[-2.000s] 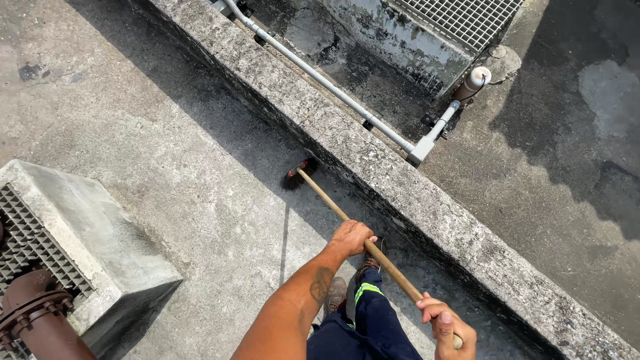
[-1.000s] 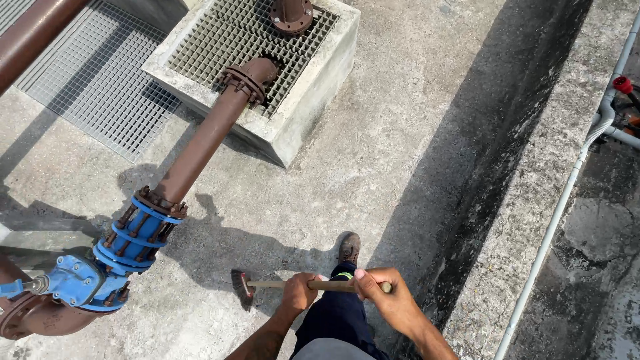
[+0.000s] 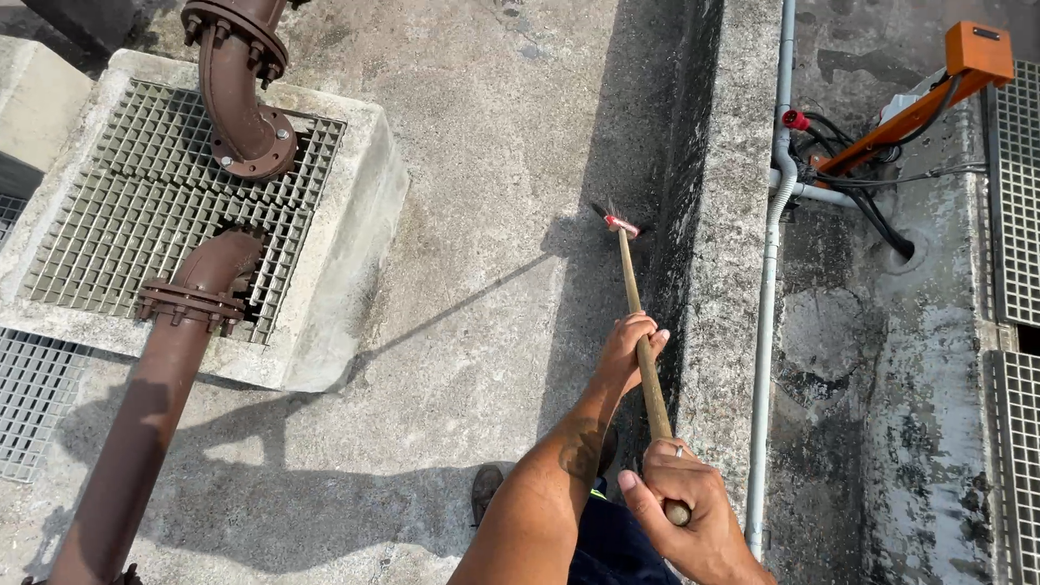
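Both my hands grip a long wooden broom handle (image 3: 630, 272). My left hand (image 3: 632, 349) is closed around its middle, farther from me, and my right hand (image 3: 686, 496) holds it near the rounded butt end. At the far end, the broom head (image 3: 621, 226), with some red on it and dark bristles, is over the shaded strip of concrete floor (image 3: 479, 268) beside the low wall (image 3: 735, 203). Whether the bristles touch the floor cannot be told.
Left stands a concrete block (image 3: 349, 219) topped with grating (image 3: 122, 195); flanged brown pipes (image 3: 146, 422) run from it. Right of the wall are a grey conduit (image 3: 766, 325), black cables (image 3: 869, 207), an orange metal bracket (image 3: 902, 122) and more grating (image 3: 1020, 203). My shoe (image 3: 486, 491) is on the floor.
The view has swung widely. One second ago the broom lay sideways across my front with its head to the left; now it points away from me, its head near the wall. Both hands have kept hold.
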